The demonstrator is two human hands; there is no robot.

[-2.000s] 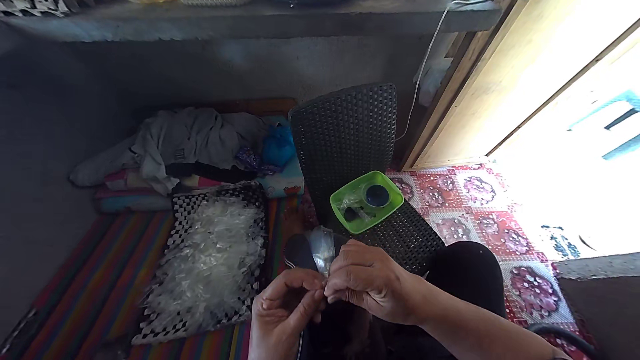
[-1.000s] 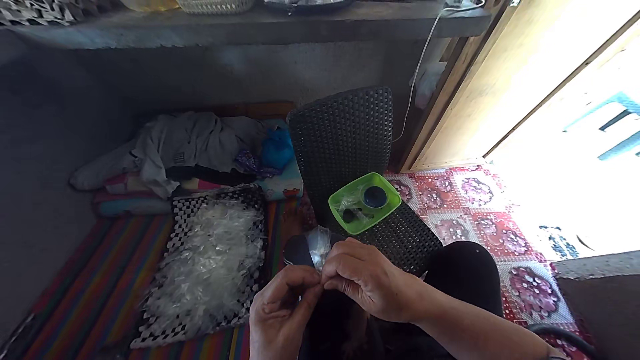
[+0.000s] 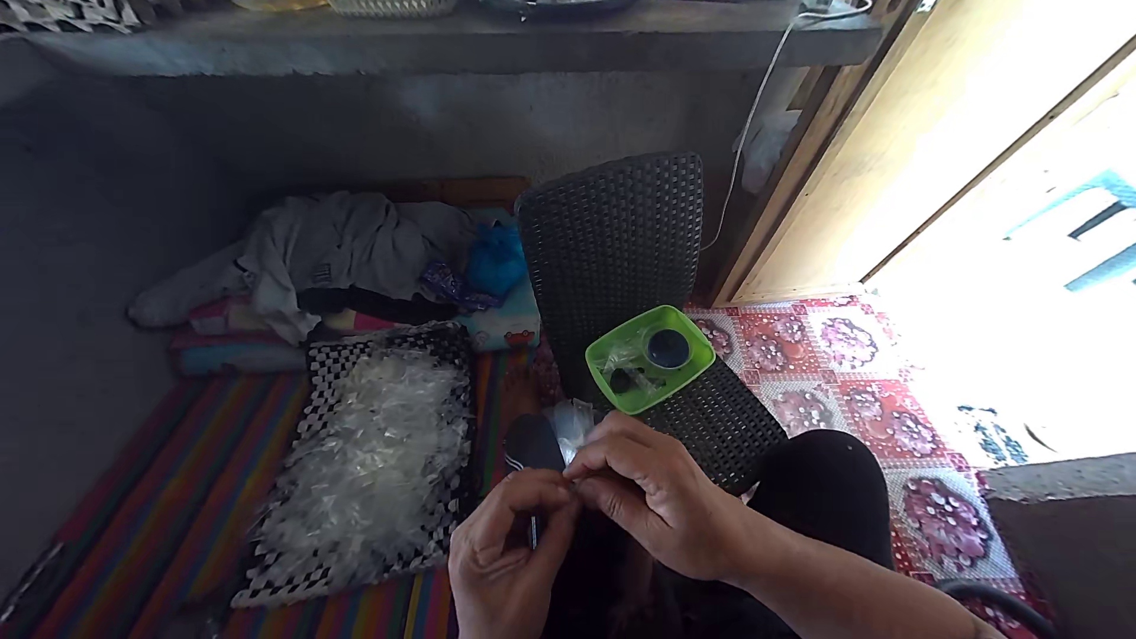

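Note:
My left hand (image 3: pixel 510 550) and my right hand (image 3: pixel 661 497) meet at their fingertips near the bottom middle. The right fingers pinch a small clear plastic bag (image 3: pixel 572 428), which points up and away from them. The left thumb and forefinger are closed on something tiny at the same spot, too small to make out. Just beyond the hands, on a black woven chair (image 3: pixel 710 426), sits a green plastic basin (image 3: pixel 606 384) with a dark-topped round container (image 3: pixel 667 349) and clear plastic in it. A heap of clear plastic bags (image 3: pixel 382 461) lies on a black-and-white woven mat (image 3: pixel 324 568) to the left.
The mat lies on a striped cloth (image 3: pixel 177 497). Behind it are a pile of grey clothes (image 3: pixel 355 240) and a blue plastic bag (image 3: pixel 497 257). A concrete shelf (image 3: pixel 444 53) runs across the top. A white cable (image 3: pixel 750 133) hangs beside the wooden door frame (image 3: pixel 799 204).

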